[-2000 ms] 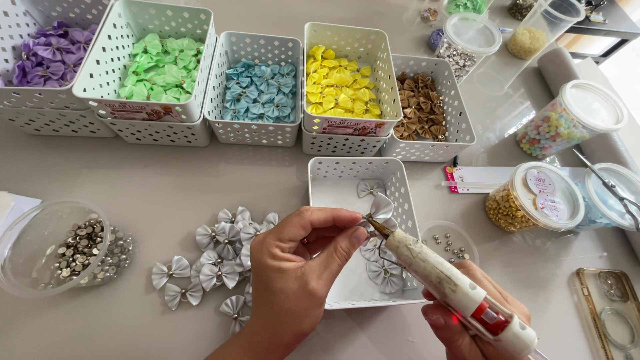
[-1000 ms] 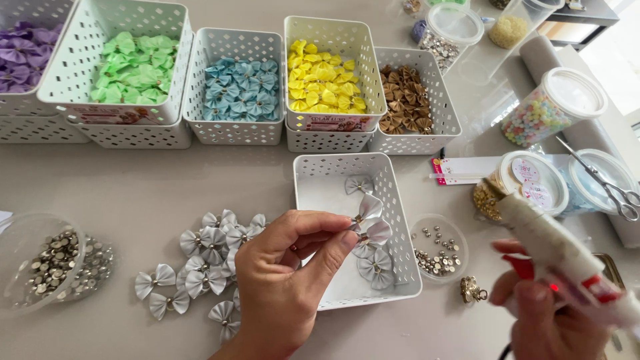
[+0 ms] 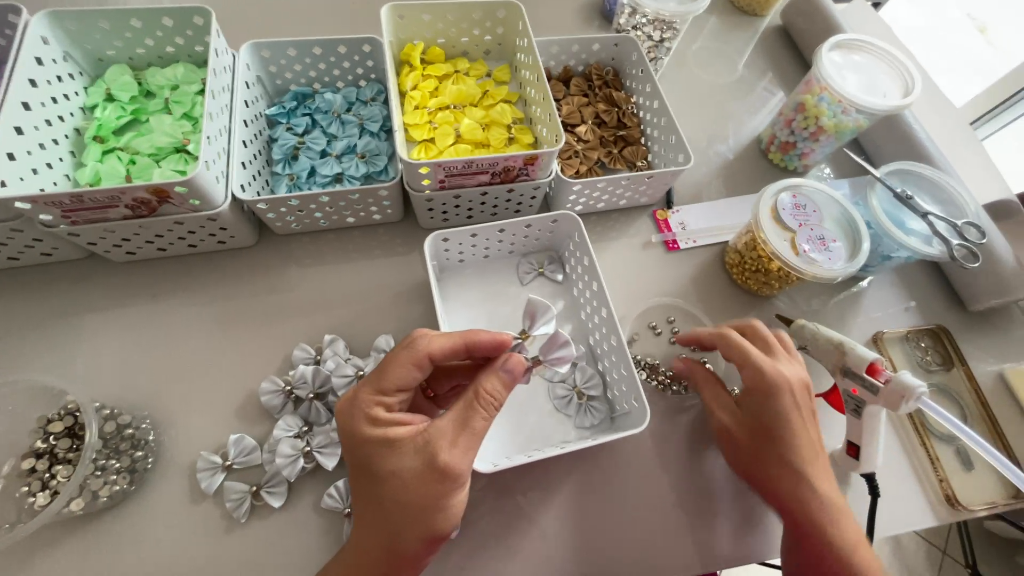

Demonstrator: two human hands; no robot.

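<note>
Between the thumb and forefinger of my left hand (image 3: 436,416) is a silver fabric bow (image 3: 544,340), held over a white perforated basket (image 3: 532,456). Several silver bows lie inside that basket, among them one near its back wall (image 3: 541,268). A pile of silver bows (image 3: 308,392) rests on the table left of my hand. My right hand (image 3: 752,400) reaches over a shallow clear dish of small silver beads (image 3: 660,374), thumb and fingers apart; whether a bead is between them cannot be told. A white hot glue gun (image 3: 856,368) stands right of this hand.
White baskets of green (image 3: 144,120), blue (image 3: 332,136), yellow (image 3: 460,100) and brown bows (image 3: 600,120) line the back. A tub of silver studs (image 3: 80,456) lies left. Right are lidded tubs (image 3: 792,232), scissors (image 3: 920,208), a phone case (image 3: 952,416) and the gun's cord (image 3: 871,512).
My right hand has let go of the glue gun, which now stands at the right, and has moved to the bead dish. My left hand still holds a silver bow over the basket.
</note>
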